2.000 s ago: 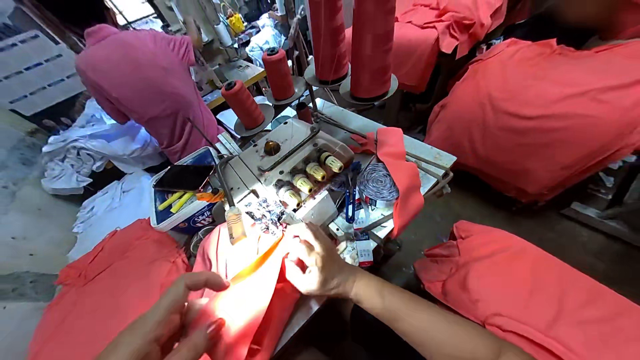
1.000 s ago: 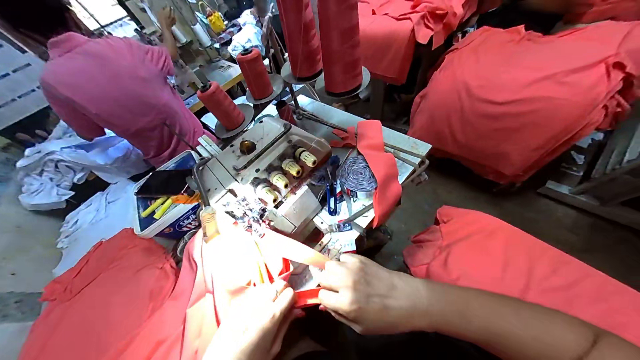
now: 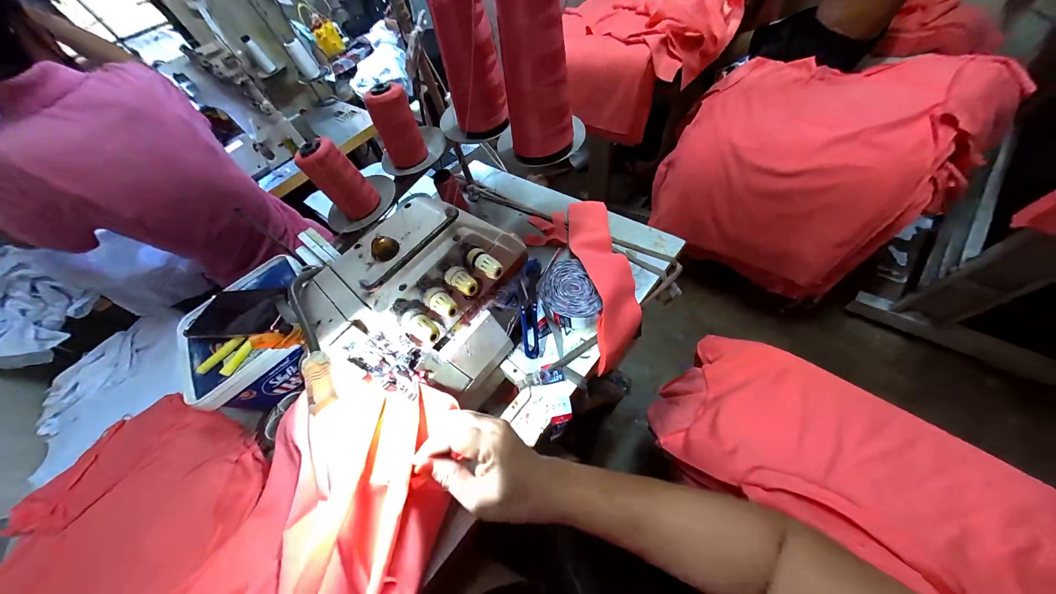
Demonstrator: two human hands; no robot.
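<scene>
Coral-red fabric [image 3: 363, 511] hangs from the needle area of an overlock sewing machine [image 3: 412, 247], brightly lit by the lamp there. My right hand [image 3: 487, 466] pinches an edge of this fabric between thumb and fingers, just below and right of the needle area. My left hand is not in view. The machine's front carries several cream tension dials [image 3: 460, 280]. Right of them lie blue-handled thread snips [image 3: 530, 318], a coil of grey strip [image 3: 569, 289] and a red fabric strip [image 3: 606, 280] that drapes over the table edge.
Red thread cones [image 3: 338, 177] stand behind the machine. A plastic tub [image 3: 198, 371] with yellow markers and a dark phone-like object sits left. Red fabric piles lie at lower left [image 3: 157, 487], right [image 3: 808, 165] and lower right [image 3: 850, 454]. A person in a pink shirt [image 3: 140, 157] is at upper left.
My left hand, on the fabric in both earlier frames, has gone out of view. My right hand has moved nearer the needle area since a second ago.
</scene>
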